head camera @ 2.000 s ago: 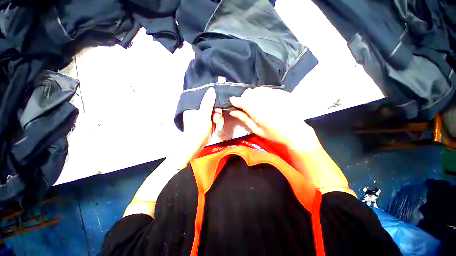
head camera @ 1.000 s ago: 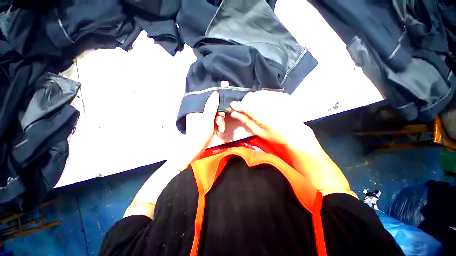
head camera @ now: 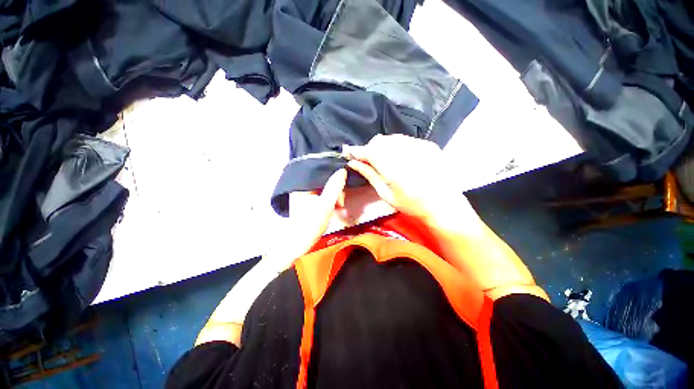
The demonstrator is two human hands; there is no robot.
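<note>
Dark navy trousers [head camera: 342, 114] lie on the white table, their waistband [head camera: 308, 175] nearest the apron. A grey pocket bag [head camera: 380, 49] shows on them. My left hand [head camera: 316, 220] grips the waistband's lower edge, its thumb up on the cloth. My right hand [head camera: 407, 171] is on the waistband at the right, thumb and fingertips together at the pale seam line by the centre. The fingertips of both hands are close together. Glare washes out both hands, and I cannot tell whether a small tool is in the right one.
Dark garments are heaped at the left [head camera: 61, 228], along the far side and at the right [head camera: 593, 99] of the white table [head camera: 205, 197]. The table's front edge runs just before the orange apron [head camera: 365, 247]. Blue plastic bags [head camera: 631, 353] lie on the blue floor at lower right.
My right thumb and fingertips have moved up to the waistband's seam line. The small white tag seen there before is now hidden. My left thumb has moved down, and the waistband's left end sits slightly lower.
</note>
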